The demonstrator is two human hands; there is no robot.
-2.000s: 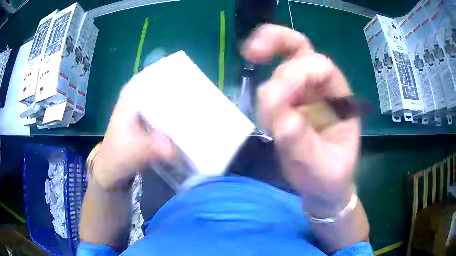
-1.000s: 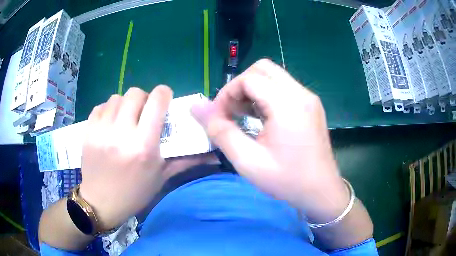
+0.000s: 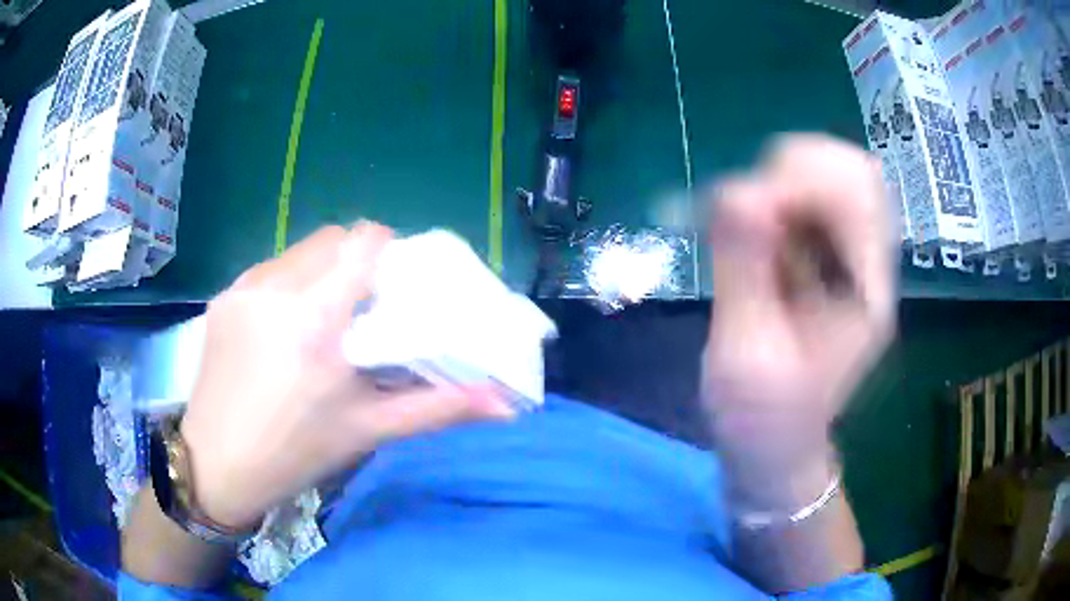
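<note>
My left hand (image 3: pixel 293 364) is shut around a white carton (image 3: pixel 452 311) above my lap. The carton's white end points right and looks blurred; its pale blue far end shows left of the hand. My right hand (image 3: pixel 798 282) is raised to the right, apart from the carton and blurred. Its fingers curl around a small dark and tan hand tool (image 3: pixel 813 261), mostly hidden. A faint pale blur lies at its fingertips; I cannot tell what it is. A shiny heap of clear plastic pieces (image 3: pixel 631 268) lies at the bench edge between the hands.
A black tool with a lit red switch (image 3: pixel 567 103) stands mid-bench behind the heap. Stacked cartons (image 3: pixel 112 153) are at the left, a leaning row of cartons (image 3: pixel 939 141) at the right. A blue basket (image 3: pixel 70 446) is below left, a slatted wooden rack (image 3: pixel 1011 411) below right.
My right hand has moved from the carton's end out to the right, uncovering the heap of clear pieces. The carton's end is now tilted up more in my left hand.
</note>
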